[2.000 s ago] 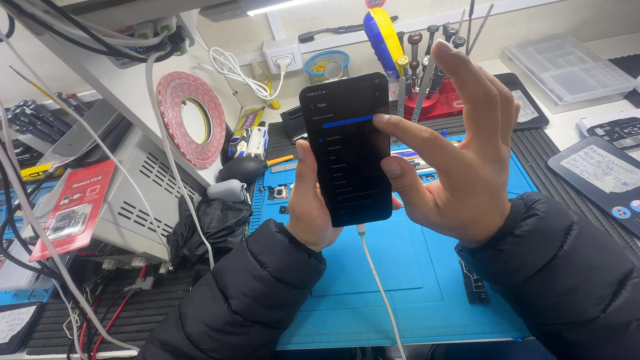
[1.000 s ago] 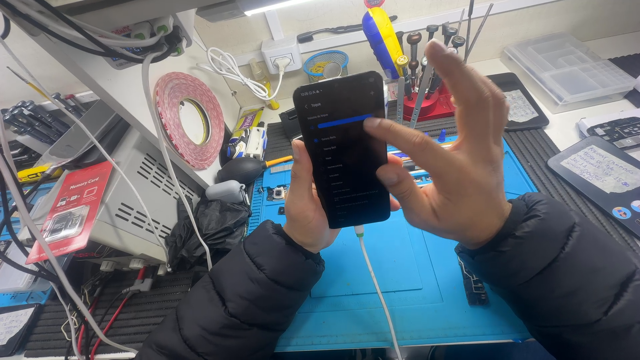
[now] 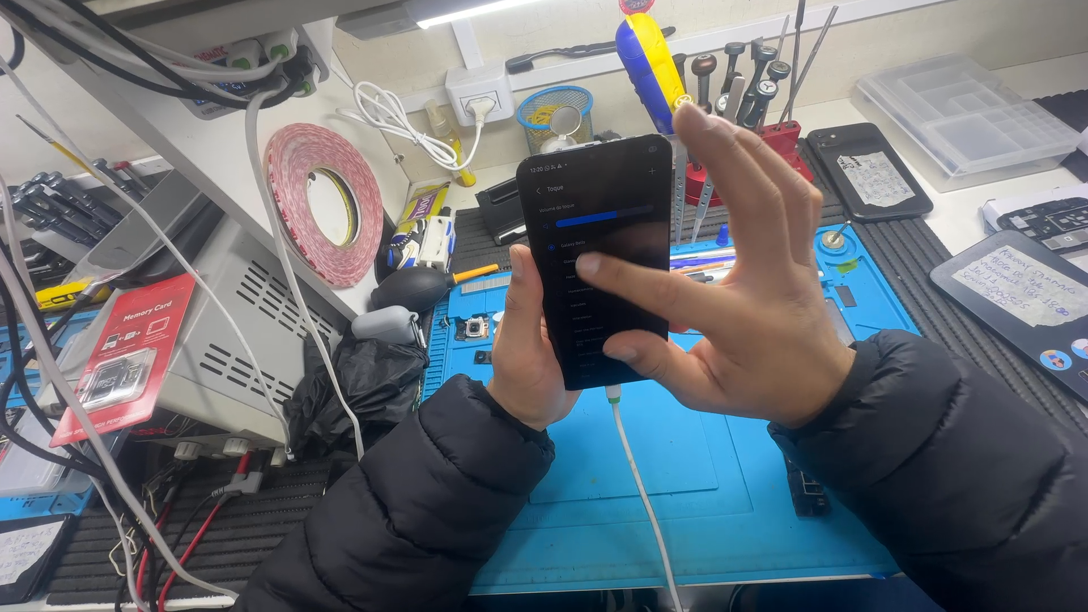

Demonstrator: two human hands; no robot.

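Observation:
A dark smartphone (image 3: 595, 323) is held upright in my left hand (image 3: 529, 353), the thumb along its left edge and the other fingers mostly hidden behind it. Its lit screen shows a blue slider bar above a list. My right hand (image 3: 748, 289) is in front of the phone's right side, the index fingertip at the upper part of the list and the thumb over the lower right of the screen. Nothing is held in that hand. A white cable (image 3: 639, 484) runs down from the phone's bottom edge over the blue silicone repair mat (image 3: 586, 544).
Left of the mat are a rubber air blower (image 3: 411, 290), a roll of red-and-white tape (image 3: 280, 200) and a grey bench instrument (image 3: 255, 327). Behind stands a red screwdriver holder (image 3: 784, 146). A phone with a paper note (image 3: 922, 189) and a clear plastic case (image 3: 969, 119) lie right.
My right index finger has moved down the screen from the blue slider bar to the list. The slider's blue part is now shorter. My left hand still holds the phone.

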